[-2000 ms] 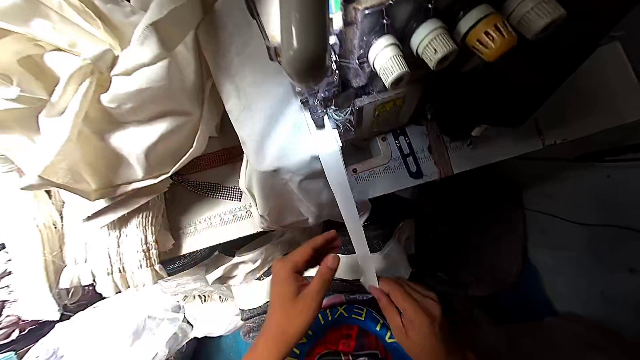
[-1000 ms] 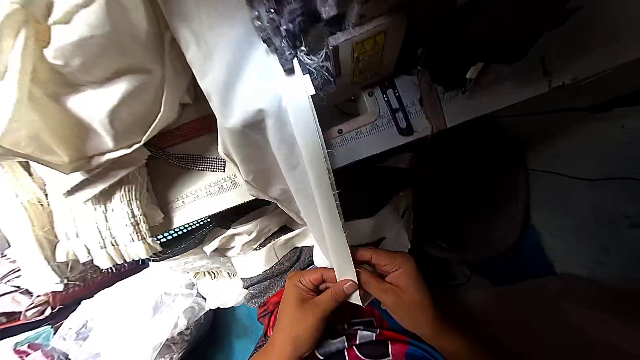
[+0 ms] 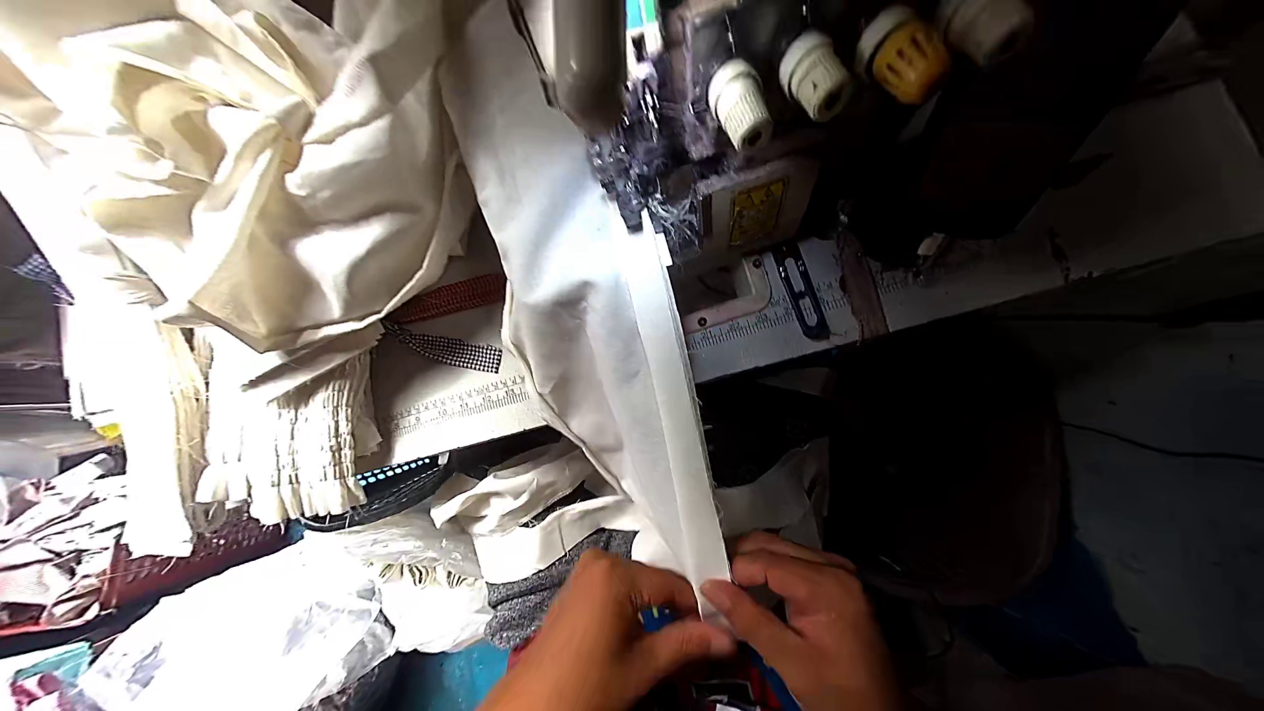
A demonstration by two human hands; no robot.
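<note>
A long white fabric strip (image 3: 681,425) runs along the edge of a cream cloth (image 3: 563,267), from under the head of an overlock-type sewing machine (image 3: 681,158) down toward my lap. My right hand (image 3: 815,622) pinches the strip and cloth edge near their lower end, thumb on top. My left hand (image 3: 622,632) is right beside it, its thumb and forefinger at the cloth's lower end; motion blur hides whether they grip it. The needle area is covered by lint and thread.
Bunched cream fabric (image 3: 286,178) with a gathered, fringed end lies at the left on the table. A measuring scale (image 3: 464,405) runs along the table's front edge. Checked ribbon (image 3: 444,346) lies on it. Plastic bags (image 3: 267,612) and scrap cloth are below left. Tension knobs (image 3: 741,104) top the machine.
Two seconds ago the narrow strip hung apart from the cloth with my left hand open beside it. Now strip and cloth edge lie together, and both hands are at the lower end.
</note>
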